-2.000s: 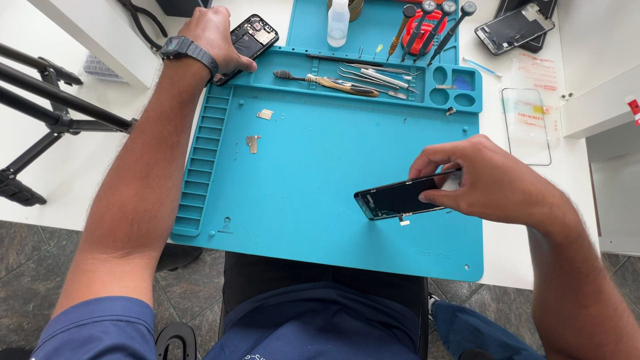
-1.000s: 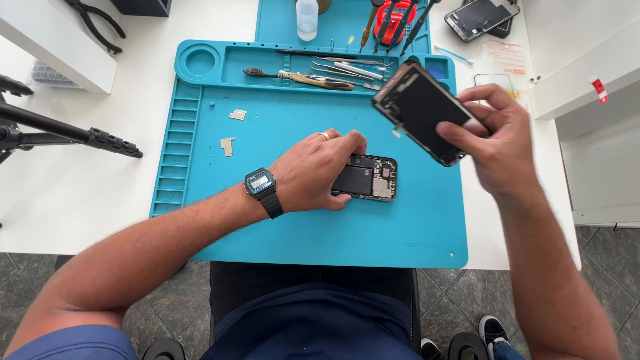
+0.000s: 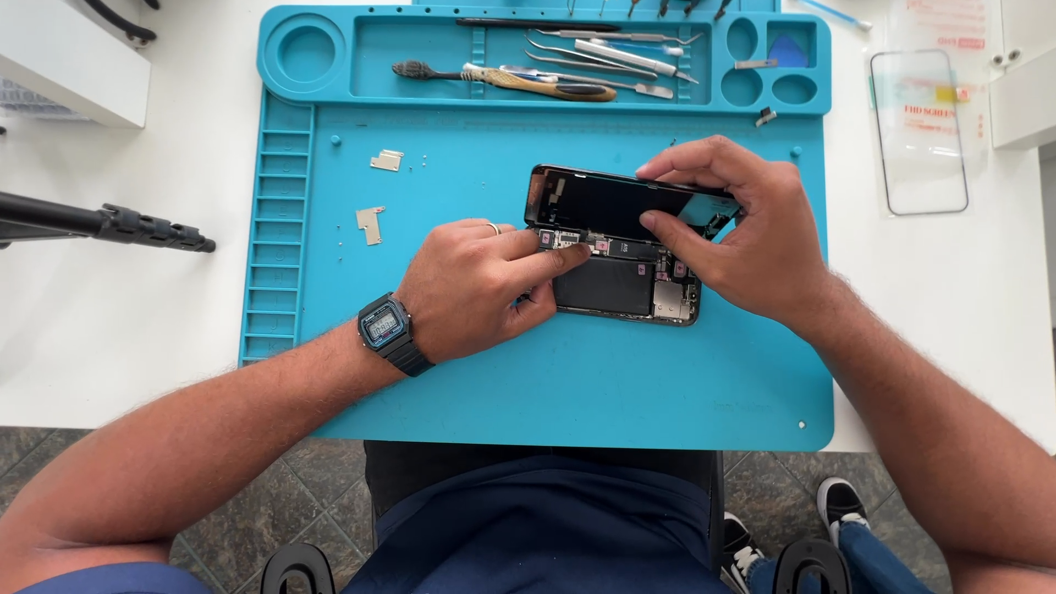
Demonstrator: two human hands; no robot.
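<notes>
An opened smartphone body (image 3: 606,285) lies on the teal silicone repair mat (image 3: 577,388), its battery and circuit board showing. My left hand (image 3: 487,285) is at its left end, thumb by the lower edge and index fingertip on the parts along the upper side. My right hand (image 3: 734,223) grips the phone's screen assembly (image 3: 610,202) between thumb and fingers. That assembly stands tilted along the body's upper edge, inner side toward me. Whether a flex cable joins the two is hidden by my fingertip. Small metal shield plates (image 3: 370,225) and tiny screws lie left of my left hand.
In the mat's top tray are a brush (image 3: 503,78), tweezers (image 3: 586,62) and several picks. A blue plastic pick (image 3: 788,51) sits in a right compartment. A black-edged screen protector (image 3: 924,132) lies at the right. A black tripod leg (image 3: 107,223) reaches in from the left.
My left hand has brought the phone body from the mat's upper left to its middle. My right hand has moved the screen assembly from the right to the body's upper edge.
</notes>
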